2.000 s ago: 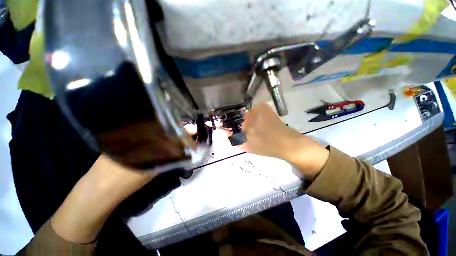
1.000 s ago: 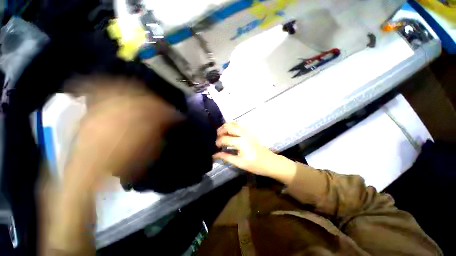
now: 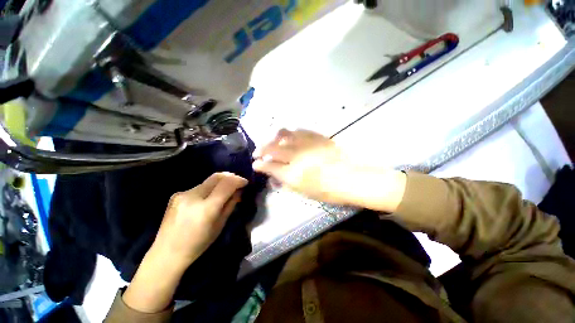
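The black garment (image 3: 145,208) lies heaped left of and below the needle area, its right edge running up towards the presser foot (image 3: 232,140). My left hand (image 3: 200,211) pinches the cloth near that edge, thumb and index finger together. My right hand (image 3: 299,163) is on the right side of the same edge, fingertips closed on the cloth close to my left fingertips. The exact grip and any eyelets cannot be made out. The thread snips (image 3: 413,62), with red and blue handle, lie on the table right of the needle.
The white sewing machine head (image 3: 208,44) with blue stripe fills the upper left. A curved metal guard (image 3: 94,161) juts out at left. The ruler-marked table edge (image 3: 479,131) runs diagonally in front of my body. Blue tape (image 3: 41,200) and plastic bags show at far left.
My left hand, blurred over the heap a second ago, is now at the cloth edge. My right hand has moved up from the table's front edge towards the presser foot. The view has moved closer.
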